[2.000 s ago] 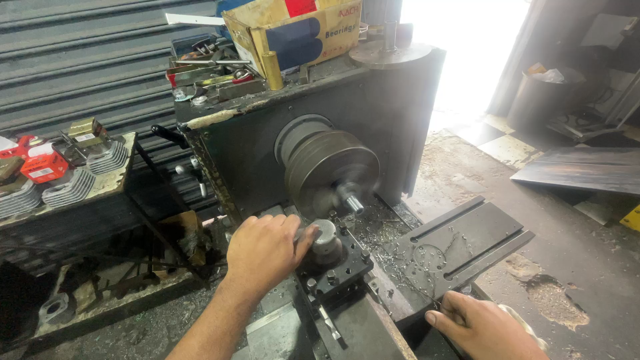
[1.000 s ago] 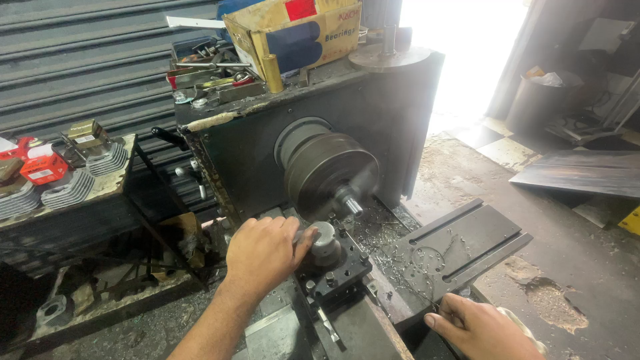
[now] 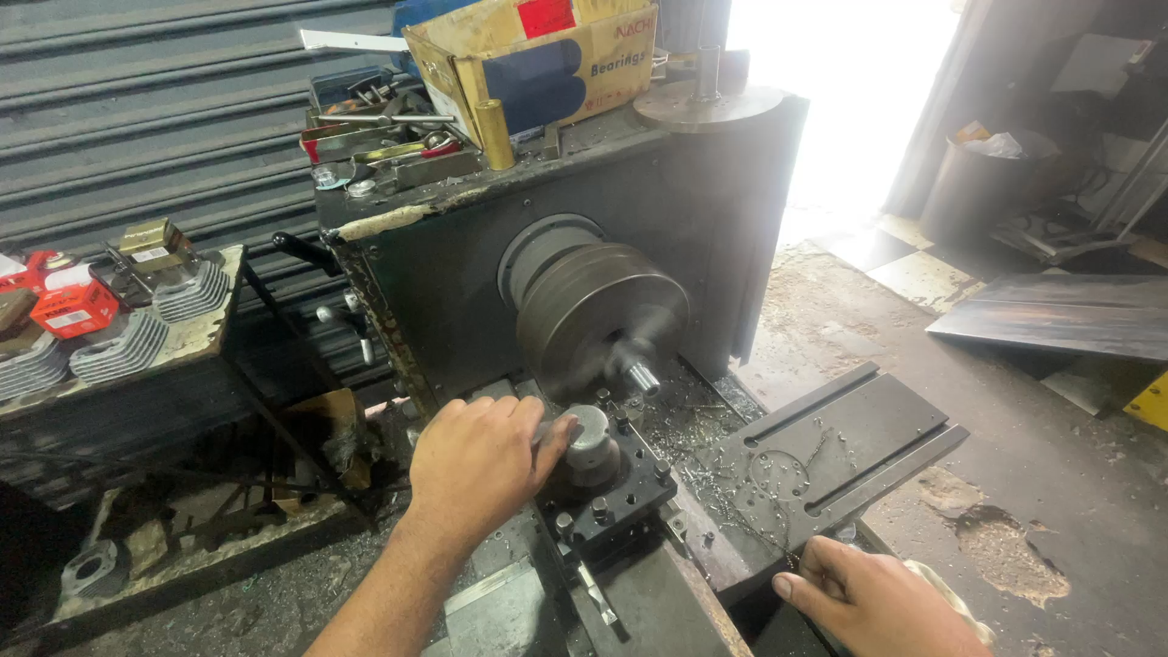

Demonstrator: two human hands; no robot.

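My left hand (image 3: 479,456) is closed around the lever beside the round clamp knob (image 3: 589,438) of the lathe's tool post (image 3: 607,511). Ahead of it the lathe chuck (image 3: 602,319) shows blurred jaws, and a bright metal workpiece (image 3: 642,378) sticks out of its centre. My right hand (image 3: 858,584) is at the lower right by the front of the cross slide (image 3: 830,456), fingers curled; what they hold is hidden. Metal chips and curled swarf (image 3: 776,511) lie on the slide. A cutting tool (image 3: 598,593) points toward me from the tool post.
On the headstock (image 3: 438,301) stand a cardboard bearings box (image 3: 584,73), a brass cylinder (image 3: 495,135), a round metal plate (image 3: 707,108) and loose tools. At left a bench (image 3: 214,338) bears finned cylinders and red boxes. A metal sheet (image 3: 1068,315) is at the right.
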